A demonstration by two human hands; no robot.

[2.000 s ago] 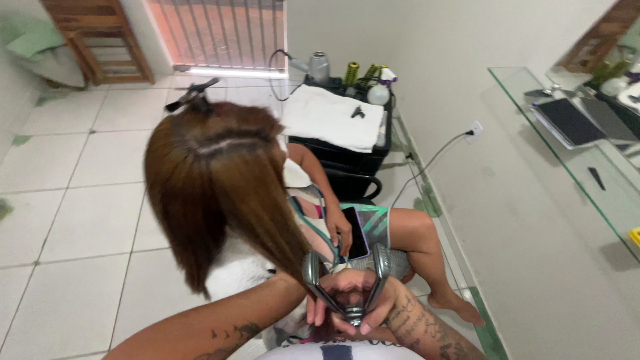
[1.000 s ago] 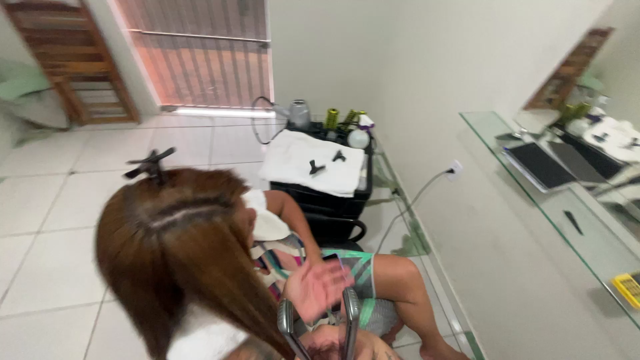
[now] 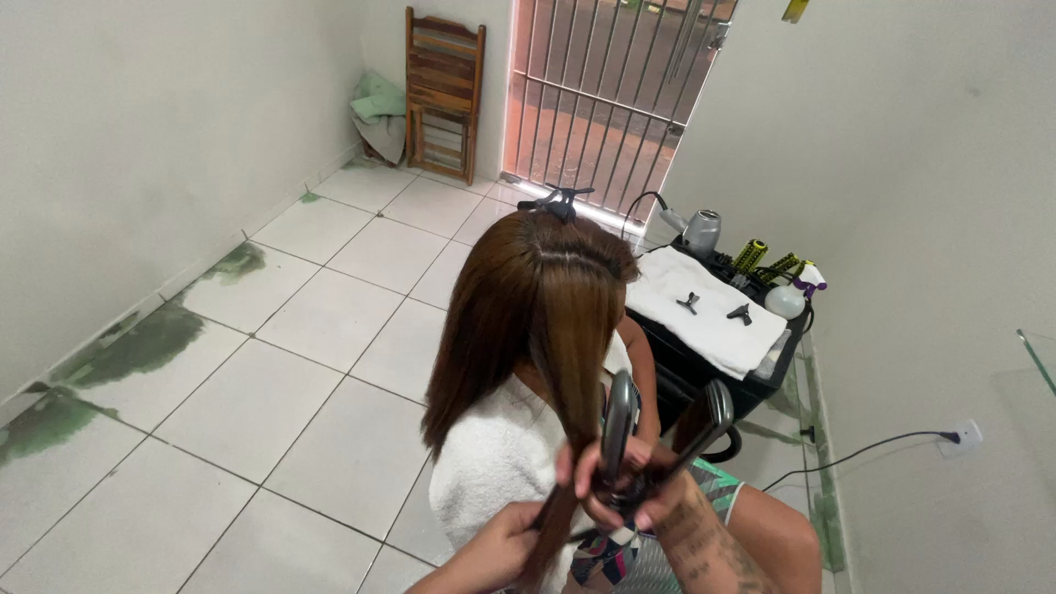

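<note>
A seated person with long straight brown hair [image 3: 495,330] has a white towel [image 3: 478,462] over the shoulders. Dark claw clips [image 3: 563,202] hold hair at the crown. My right hand [image 3: 631,483] grips a hair straightener [image 3: 619,421], its two plates spread apart and pointing upward, while its fingers also touch a lock of hair. Lower and to the left, my left hand [image 3: 503,540] holds that same lock near its ends, with a thin dark object, perhaps a comb, partly hidden at the fingers.
A black cart [image 3: 701,388] bears a white towel [image 3: 709,313] with two clips, a hair dryer [image 3: 703,231], round brushes [image 3: 751,256] and a spray bottle [image 3: 788,299]. A cord runs to a wall outlet [image 3: 961,437]. A folded wooden chair [image 3: 445,99] leans near the barred gate [image 3: 602,91].
My left hand now holds the lock of hair below the straightener. The straightener remains in my right hand, its plates still apart. The view has swung left.
</note>
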